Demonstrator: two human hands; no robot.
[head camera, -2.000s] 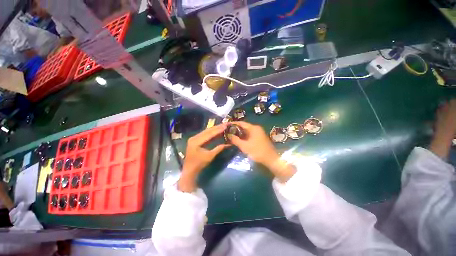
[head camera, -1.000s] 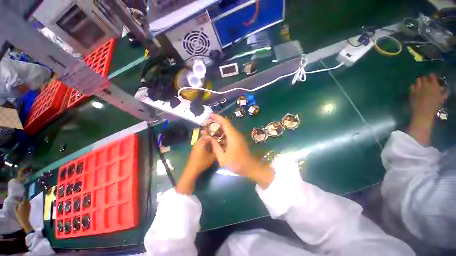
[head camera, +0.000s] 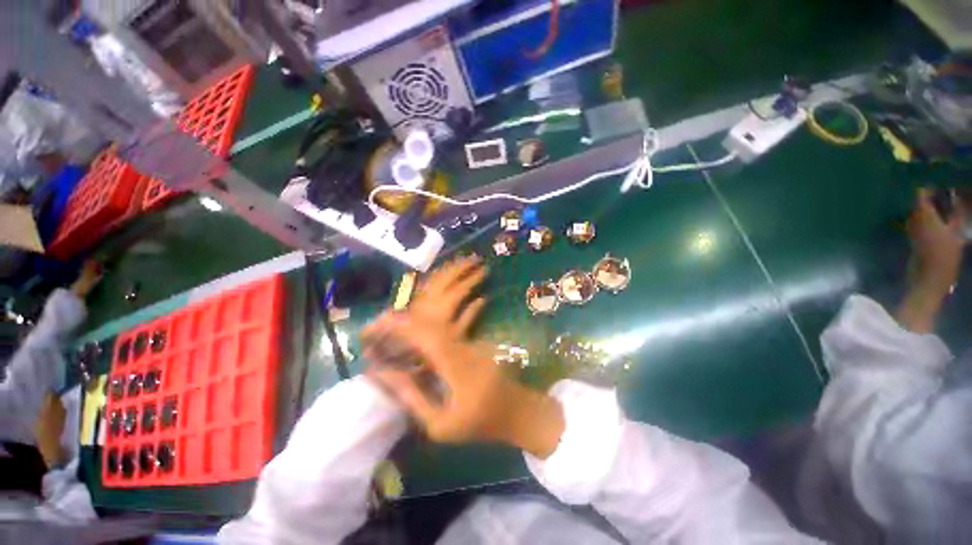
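Note:
My hands are crossed and blurred in front of the power strip. My left hand (head camera: 453, 296) is behind, its fingers spread upward, with no object visible in them. My right hand (head camera: 464, 385) lies across it, fingers toward the left; a dark blurred patch shows at its fingers, but whether it is a watch case is unclear. Right of my hands, three round watch cases (head camera: 577, 286) lie touching in a slanted row. Several small inner modules (head camera: 540, 237) lie behind them. A red-orange parts tray (head camera: 229, 389) at left holds dark watch heads (head camera: 123, 422) in its left pockets.
A white power strip (head camera: 410, 243) and thin white cable (head camera: 554, 196) run along the bench divider. A yellow piece (head camera: 405, 290) lies by the strip. A grey box with a fan (head camera: 414, 94) stands behind. Another person's hand (head camera: 935, 250) is at far right. People and red trays show at left.
My hands have moved apart from their fingertip hold on a round case and now cross, lower and left. One more small module lies right of the cluster. The neighbour's hand at far right has lowered.

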